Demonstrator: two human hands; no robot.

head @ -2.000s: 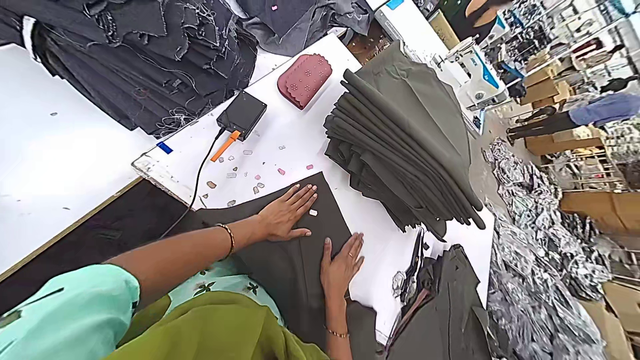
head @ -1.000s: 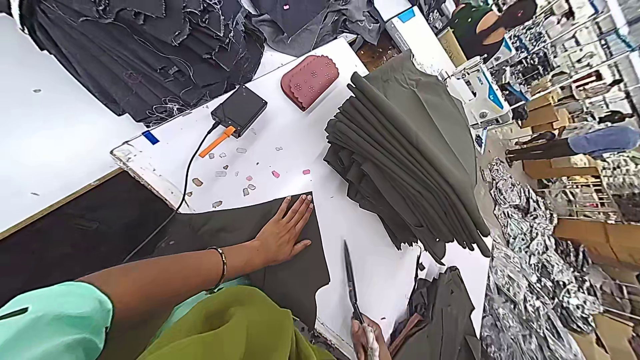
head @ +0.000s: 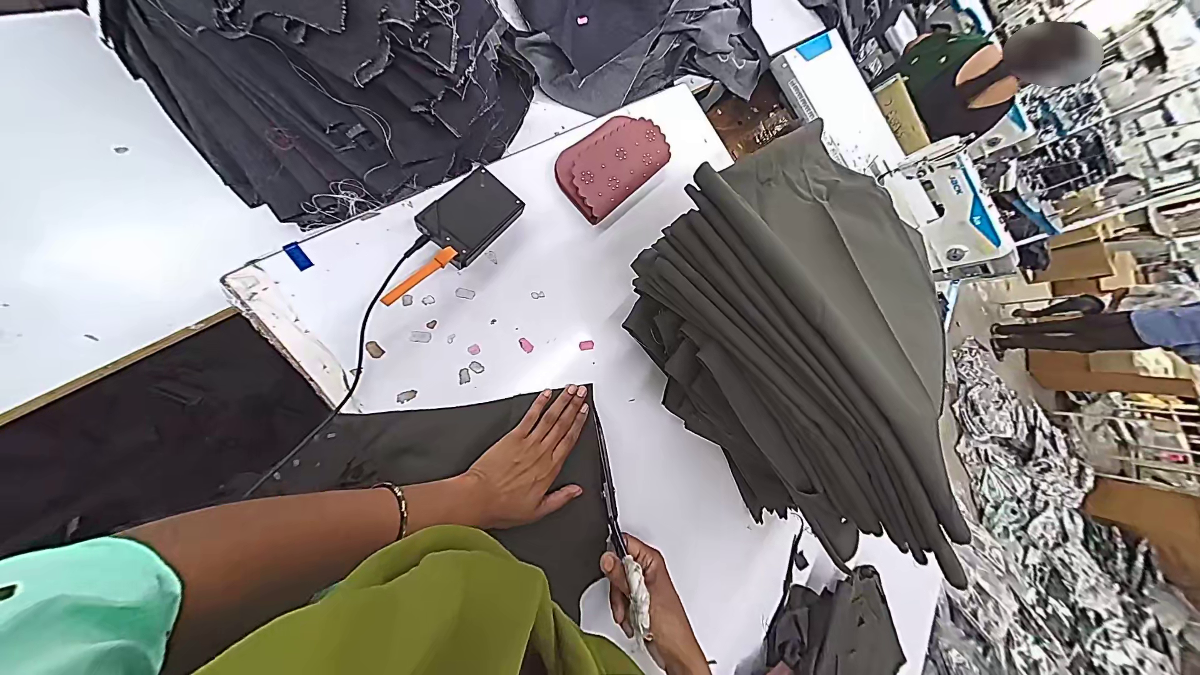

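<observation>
My left hand (head: pixel 534 461) lies flat, fingers spread a little, on a dark grey-green fabric piece (head: pixel 422 441) at the table's near edge. My right hand (head: pixel 652 595) grips fabric scissors (head: pixel 609 487), whose handles are wrapped in pale cloth. The long blades lie along the right edge of the fabric, near my left fingertips. A folded stack of similar dark fabric (head: pixel 778 328) rests to the right. Beyond my left hand small grey and pink chips (head: pixel 525 345) are scattered on the white tabletop.
A black box (head: pixel 471 216) with a cable and an orange strip (head: pixel 419 276) stands near a maroon case (head: pixel 614 167). Dark fabric heaps (head: pixel 328 94) lie at the upper left. A crumpled dark piece (head: pixel 839 623) is at the lower right. A sewing machine (head: pixel 961 211) and people are farther off.
Two seconds ago both hands lay on the fabric. My right hand then moved off to the right and took hold of the scissors, and has since brought them to the fabric's right edge.
</observation>
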